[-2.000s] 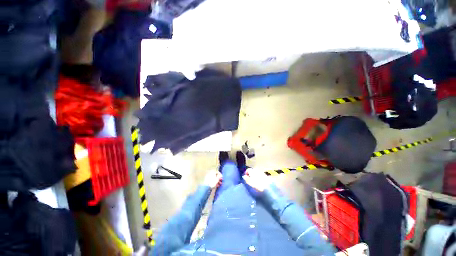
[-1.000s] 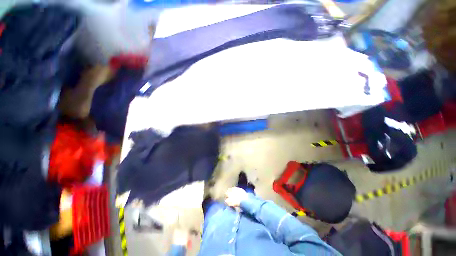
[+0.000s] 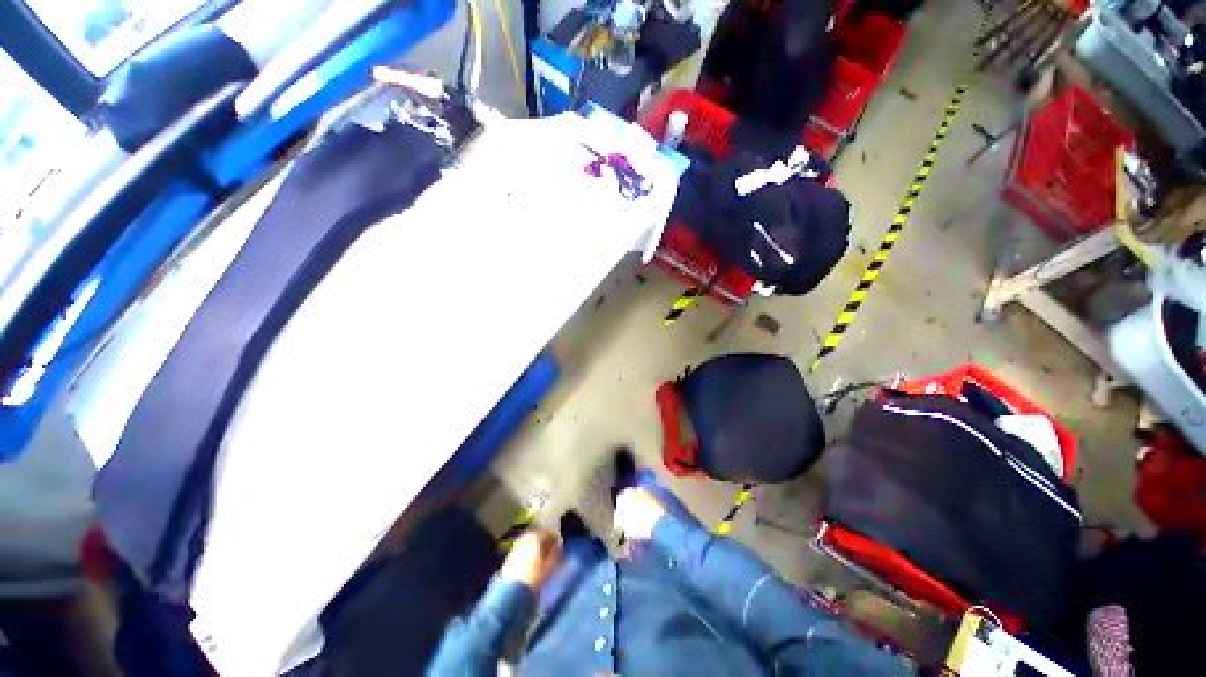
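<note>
A long curved stack of dark garment panels (image 3: pixel 251 304) lies along the far side of the white ironing table (image 3: pixel 410 291). A small magenta tie strip (image 3: pixel 615 169) lies near the table's right end. My left hand (image 3: pixel 532 558) is low in front of my body, near the table's near edge and away from the panels. My right hand (image 3: pixel 639 512) is beside it, farther right. Both hands are small and blurred, and I cannot tell how the fingers are set or whether they hold anything. More dark cloth (image 3: pixel 423 595) shows below the table edge, partly cut off.
A black padded stool (image 3: pixel 751 417) stands right of the table. Red crates with dark cloth stand at the lower right (image 3: pixel 952 503) and beyond the table's right end (image 3: pixel 694 258). Yellow-black tape (image 3: pixel 893 232) marks the floor. Blue table fittings (image 3: pixel 265 139) and a window are at upper left.
The view has turned right, so the table now slants across the left side. My left hand has come from the lower left to near my body. The panels on the table look unmoved.
</note>
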